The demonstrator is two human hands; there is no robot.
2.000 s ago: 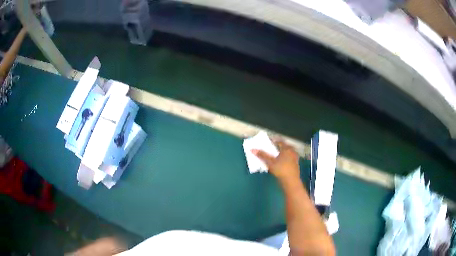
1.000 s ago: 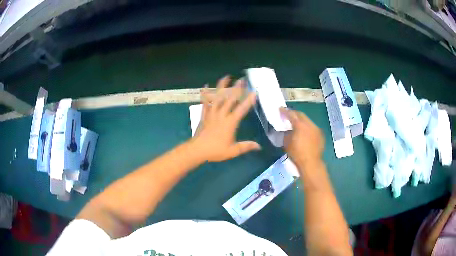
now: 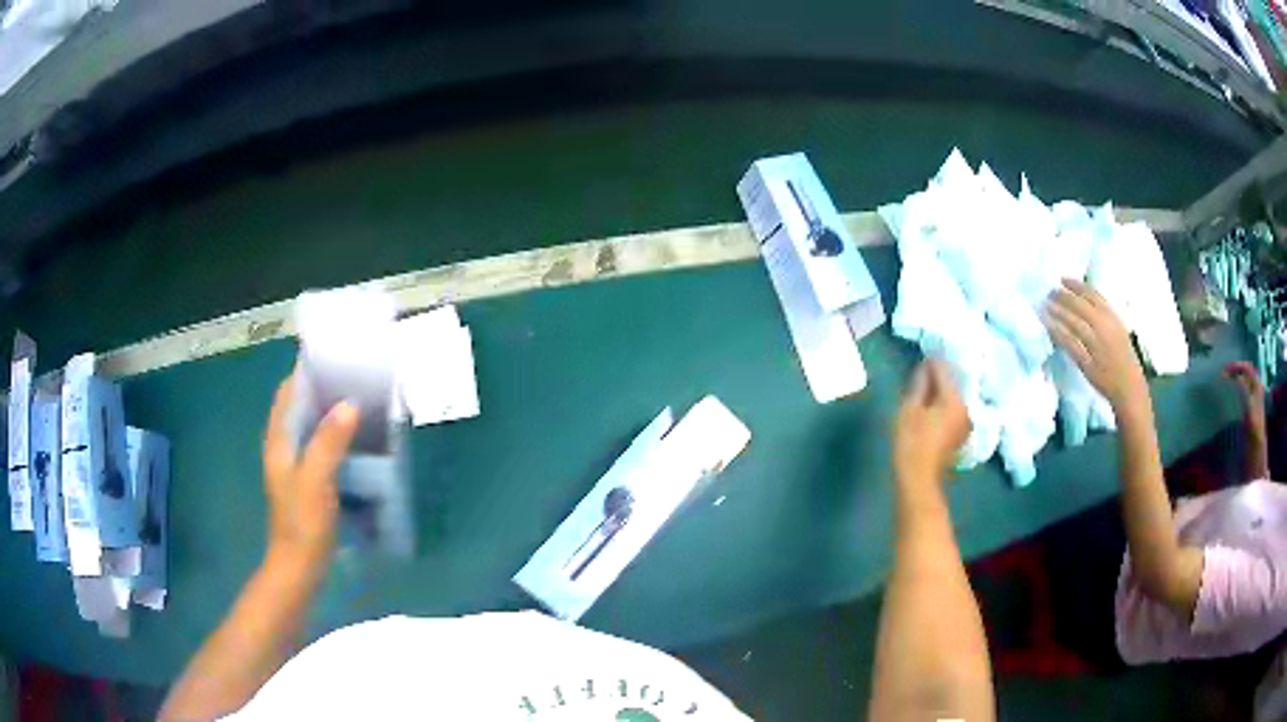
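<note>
My left hand (image 3: 306,466) holds an open carton (image 3: 370,395) upright, its flap up, blurred. White leaflets (image 3: 440,365) lie just right of it by the metal strip. My right hand (image 3: 932,420) is at the near left edge of the heap of pale bagged products (image 3: 988,303); its fingers are bent against a bag, and whether they grip it I cannot tell. A blue-and-white carton (image 3: 621,515) lies slanted in front of me with a flap open. Another carton (image 3: 812,240) lies across the strip, its flap towards me.
Several cartons (image 3: 96,459) stand grouped at the far left. A neighbouring person in a pink sleeve (image 3: 1225,550) has a hand (image 3: 1098,339) on the bag heap. Teal-green small parts (image 3: 1256,289) lie at the far right. The pale metal strip (image 3: 621,258) borders the dark green belt.
The view has shifted right. The carton held by my right hand is now in my left hand, and my right hand has moved to the bags. The neighbour's hand has come onto the heap.
</note>
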